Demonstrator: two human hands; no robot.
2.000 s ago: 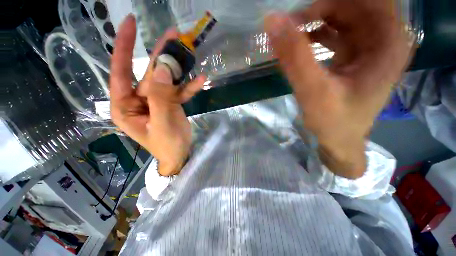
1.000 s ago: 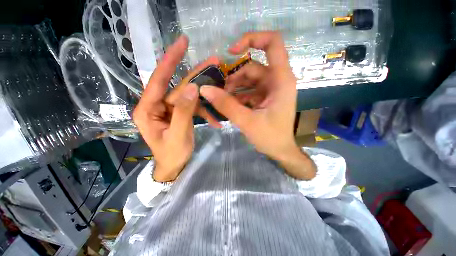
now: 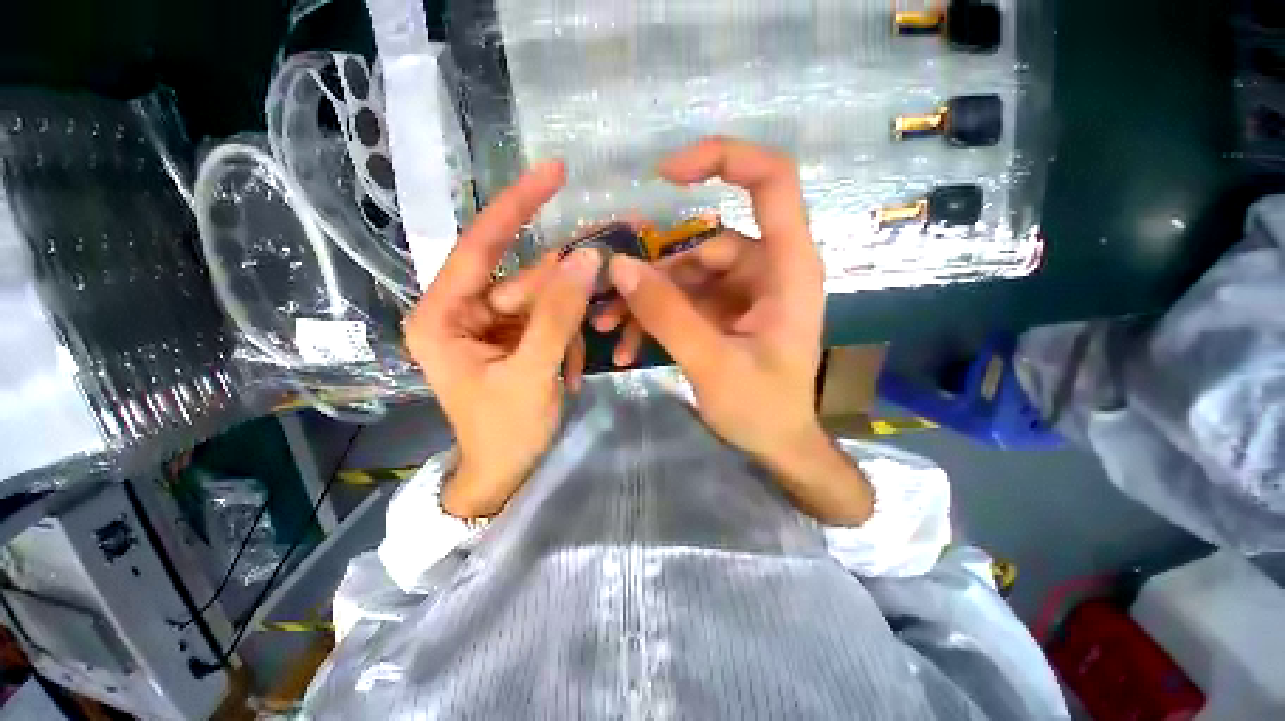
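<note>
A small black module (image 3: 609, 242) with a gold-orange flex tail (image 3: 682, 235) is between my two hands, above the front edge of the tray. My left hand (image 3: 500, 352) grips its left side, thumb on its face. My right hand (image 3: 754, 324) holds its right side, thumb tip beside the left thumb; the tail points right, past the right fingers. The thumbs hide much of the module's face. I cannot tell if a pad is on it. The clear blister tray (image 3: 606, 99) lies behind the hands, with black modules (image 3: 972, 120) along its right.
Coiled strips in a clear bag (image 3: 268, 240) with a white label lie left of the tray. Ribbed clear trays (image 3: 134, 310) are stacked at far left. A person's white sleeve (image 3: 1198, 409), a blue stool (image 3: 979, 395) and a red box (image 3: 1120, 662) are at right.
The right hand has come from the right to join the left at the module. Both thumbs now meet on it. The view has shifted, showing more of the tray's modules.
</note>
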